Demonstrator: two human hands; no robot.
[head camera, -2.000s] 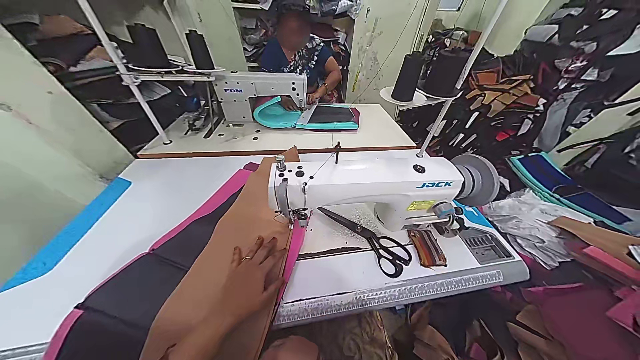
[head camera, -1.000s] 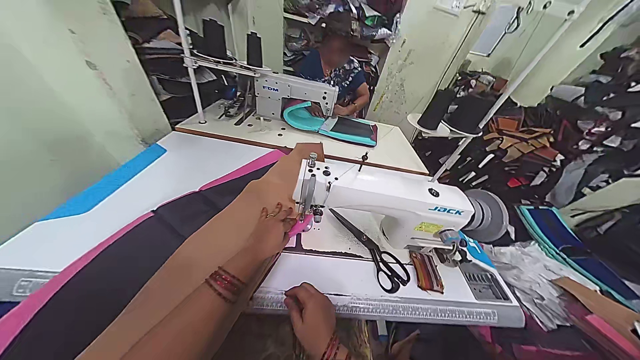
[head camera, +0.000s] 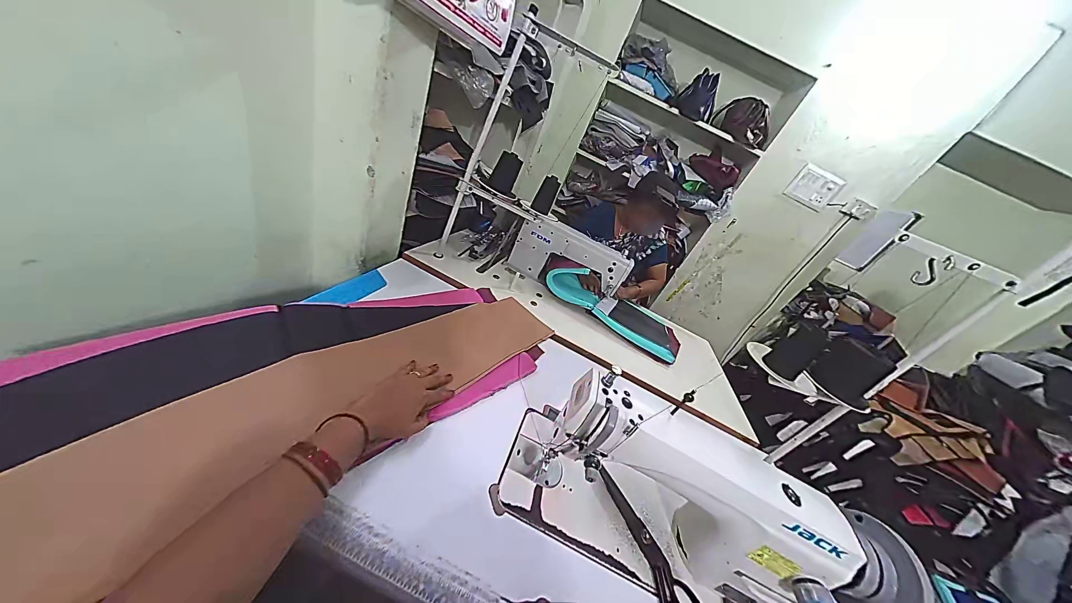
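My left hand (head camera: 404, 400) lies flat with spread fingers on a long tan fabric panel (head camera: 335, 377), near its far end. Beneath the tan panel are black fabric (head camera: 201, 352) and pink fabric (head camera: 490, 387), whose edge shows beside my fingers. To the right of the hand, apart from the cloth, stands a white Jack sewing machine (head camera: 720, 494), with a thread running from its needle area toward the pink edge. Black-handled scissors (head camera: 641, 528) lie on the machine bed, partly hidden by the head. My right hand is not clearly visible.
Across from me a person (head camera: 628, 243) works at an FDM sewing machine (head camera: 569, 255) with turquoise-edged pieces (head camera: 636, 329). Black thread cones (head camera: 821, 360) sit on a stand at the right, above piled scraps (head camera: 930, 427). A wall borders the left side.
The layered fabric has moved off the machine bed to the left, with my left hand on it. My right hand, visible one second ago, is out of clear sight. The view has tilted strongly.
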